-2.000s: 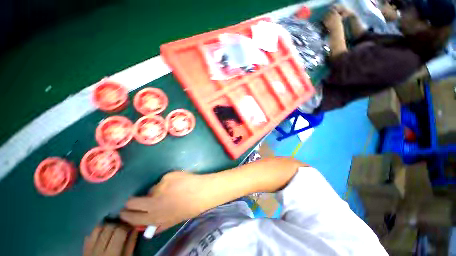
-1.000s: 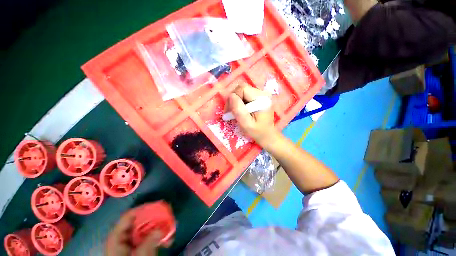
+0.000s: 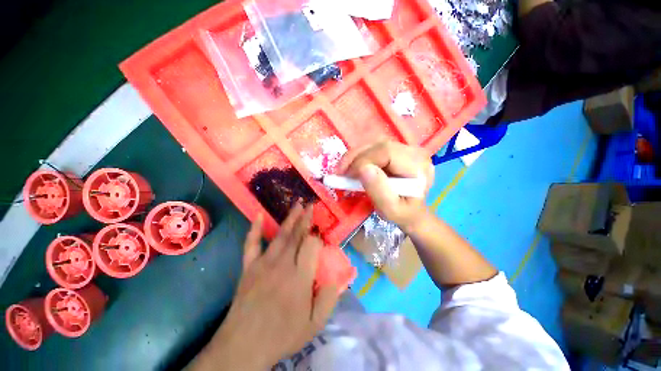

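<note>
My left hand (image 3: 279, 286) lies over the near corner of the red-orange parts tray (image 3: 290, 141), fingertips at the pile of small black parts (image 3: 279, 192). It holds a red-orange housing (image 3: 335, 267) by the thumb side; the hand hides part of it. My right hand (image 3: 391, 181) grips a white pen-shaped tool (image 3: 384, 185). The tool's tip is by the divider between the black parts and the small white parts (image 3: 326, 153); whether it carries a part is too small to tell.
Several red-orange housings (image 3: 122, 250) stand on the green bench at left, some with thin dark wires. Clear zip bags (image 3: 312, 47) lie on the tray. Silvery parts (image 3: 475, 22) are heaped beyond it. Another person's dark sleeve (image 3: 580, 61) is at upper right. Cartons (image 3: 583, 217) stand at right.
My left hand has moved right and up from the bench to the tray's near corner with the housing. My right hand and the tool have shifted slightly down and right, toward the black parts' divider.
</note>
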